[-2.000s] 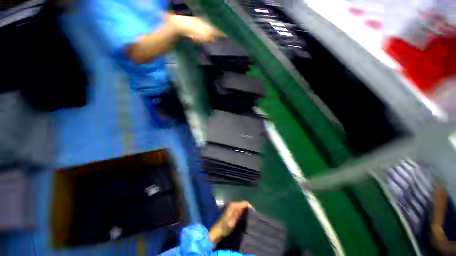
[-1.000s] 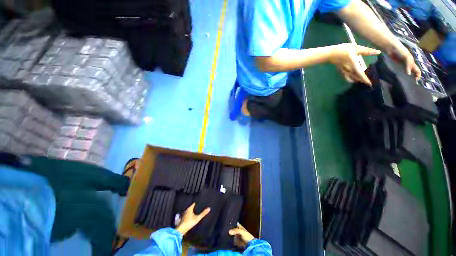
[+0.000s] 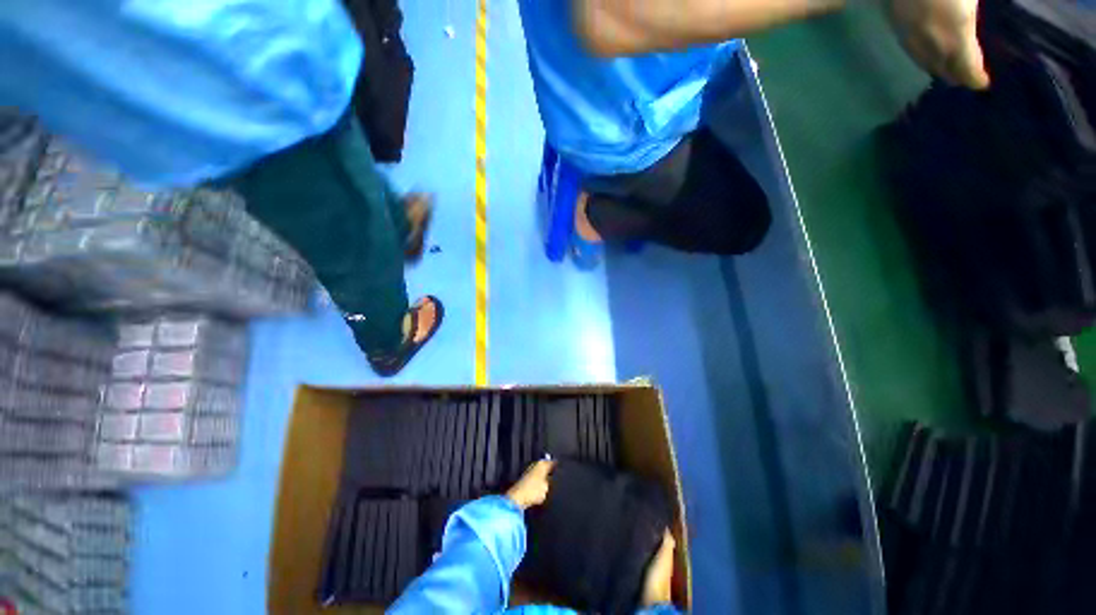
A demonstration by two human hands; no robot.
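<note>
An open brown carton (image 3: 285, 505) stands on the floor at the bottom centre, with rows of flat black inserts (image 3: 445, 435) on edge inside. My left hand (image 3: 532, 484) is at the upper left edge of a stack of black inserts (image 3: 595, 535) in the carton's right part. My right hand (image 3: 657, 574) is at the stack's right edge, partly cut off by the bottom of the picture. Both hands hold the stack between them. Its lower end is cut off.
A green belt (image 3: 829, 156) on the right bears piles of black inserts (image 3: 986, 204). A seated person in a blue smock (image 3: 625, 108) reaches over it. Another person (image 3: 325, 240) stands at upper left beside wrapped grey stacks (image 3: 156, 384). Yellow tape (image 3: 481, 216) runs along the blue floor.
My hands have moved right in the carton, with a black stack now between them. The standing person has moved forward, past the carton's far side. The seated person's arm has shifted.
</note>
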